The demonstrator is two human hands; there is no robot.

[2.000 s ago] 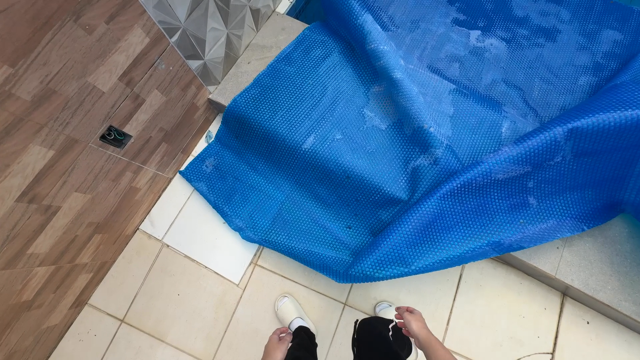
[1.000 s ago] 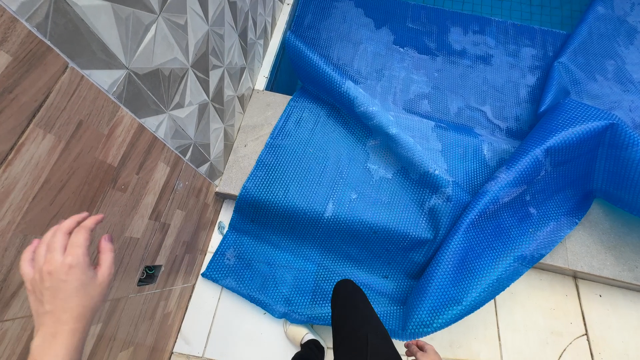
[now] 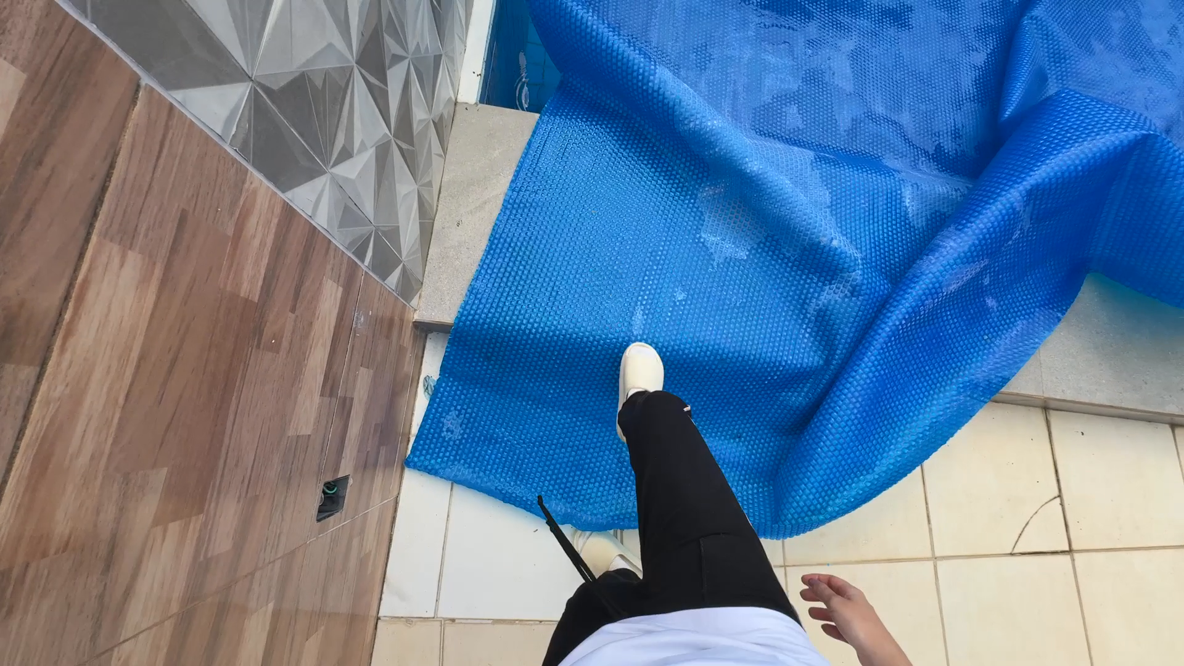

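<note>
A blue bubble-textured pool cover (image 3: 592, 277) lies in folds over the pool's stone edge and onto the floor tiles. One white shoe (image 3: 641, 368) rests on the cover; the other white shoe (image 3: 599, 549) is beside its near edge, partly hidden by a black trouser leg. My right hand (image 3: 840, 606) hangs at the bottom, right of the black trousers (image 3: 694, 518), with fingers slightly curled and nothing in it, over the pale tiles. My left hand is out of view.
A wood-look tiled wall (image 3: 203, 370) stands at the left, with an open electrical box (image 3: 332, 498) in it. Above it is a grey faceted tile panel (image 3: 324, 111). The raised stone pool coping (image 3: 472, 194) forms a step. Pool water (image 3: 518, 65) shows at the top.
One foot has moved forward onto the pool cover. My left hand, near the wood-look wall a second ago, has left the view. More of my right hand shows.
</note>
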